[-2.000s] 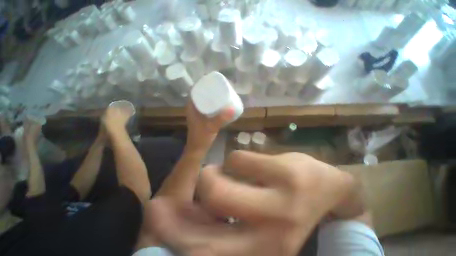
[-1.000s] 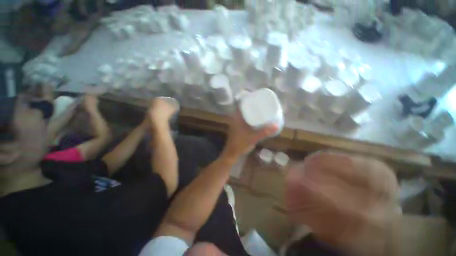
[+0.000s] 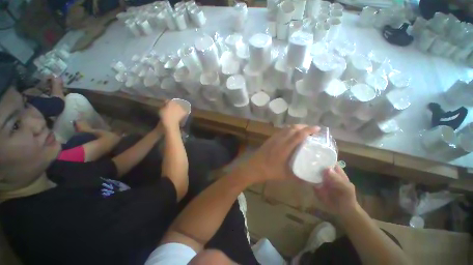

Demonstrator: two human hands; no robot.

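A white cotton pad stack in clear, shiny film is held up in front of the table edge, its rounded flat end facing me. My left hand is wrapped around its left side and top. My right hand holds its lower right edge with the fingertips. Some loose film shows at the upper right of the stack. The far side of the stack is hidden.
Many wrapped white packs crowd the white-covered table. A dark strap lies at the right. A seated person at my left holds a pack. Below are a carton and a loose plastic bag.
My right hand has moved from a blurred spot low at the right up onto the stack. My left hand has shifted right and lower with the stack, whose film now shows.
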